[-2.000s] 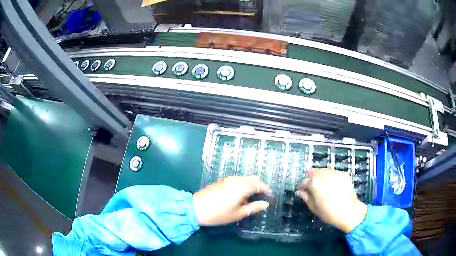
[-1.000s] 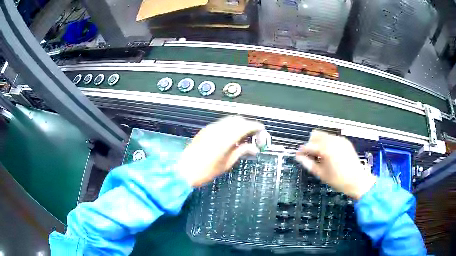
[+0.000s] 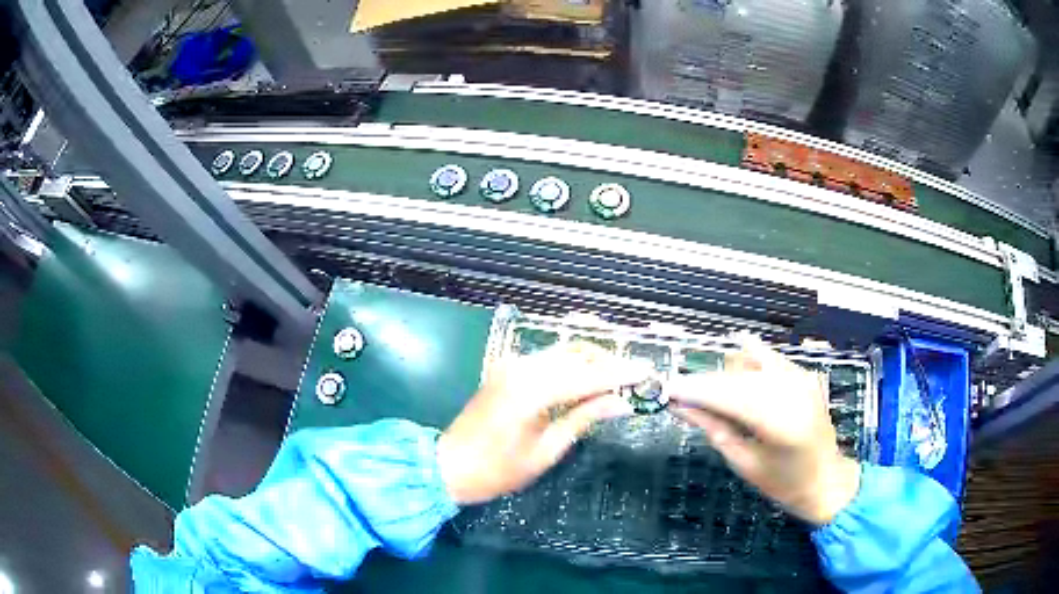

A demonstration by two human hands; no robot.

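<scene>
A small round part [image 3: 648,396] with a pale rim is held above the clear blister tray [image 3: 581,511], between the fingertips of both hands. My left hand [image 3: 528,424] pinches its left side. My right hand [image 3: 772,424] touches its right side with the fingertips; whether it holds a second part is hidden. The tray lies on the green bench top, with dark filled pockets on its right side. My hands cover much of its upper half. Two more round parts [image 3: 347,342] lie loose on the bench, left of the tray.
The green conveyor belt [image 3: 720,232] runs behind the tray and carries several round parts [image 3: 549,193]. An orange-brown block [image 3: 827,168] is on the far belt. A blue bin [image 3: 926,412] with whitish scraps stands right of the tray. A grey post [image 3: 174,174] rises at the left.
My left hand has brought the round part from near the conveyor edge down over the tray, and my right hand has met it. The orange-brown block has moved right; the belt parts have moved right too.
</scene>
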